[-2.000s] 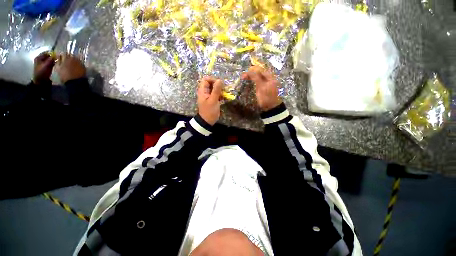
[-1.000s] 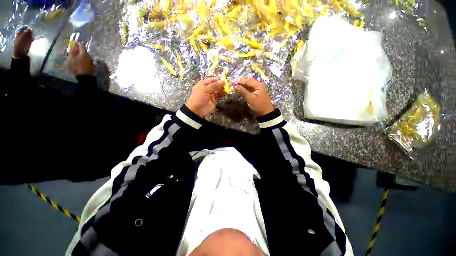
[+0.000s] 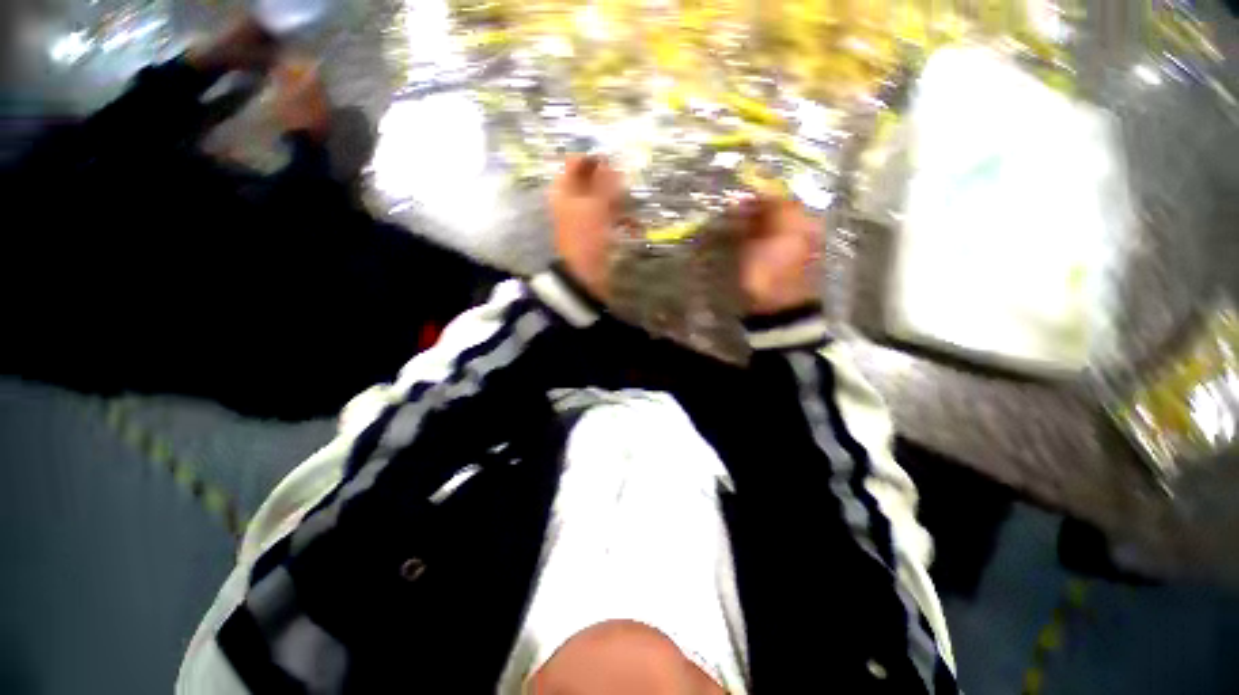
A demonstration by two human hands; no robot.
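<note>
My left hand (image 3: 588, 224) is at the near edge of the yellow heap, blurred; I cannot tell if its fingers hold anything. My right hand (image 3: 780, 251) is to its right, also blurred, with its fingers near a bit of yellow. A small yellow piece (image 3: 673, 232) shows between the two hands; whether either hand touches it is unclear. The pile of yellow pieces in clear bags (image 3: 761, 68) spreads beyond both hands.
A white packet (image 3: 1006, 217) lies right of the pile. A large clear bag of yellow pieces (image 3: 1192, 397) is at the right table edge. Clear film (image 3: 432, 156) lies left of my hands. Another person's hand (image 3: 299, 98) is at the upper left. The speckled table edge (image 3: 965, 424) runs in front.
The view has shifted and blurred. My hands, close together around a yellow piece a second ago, are now wider apart.
</note>
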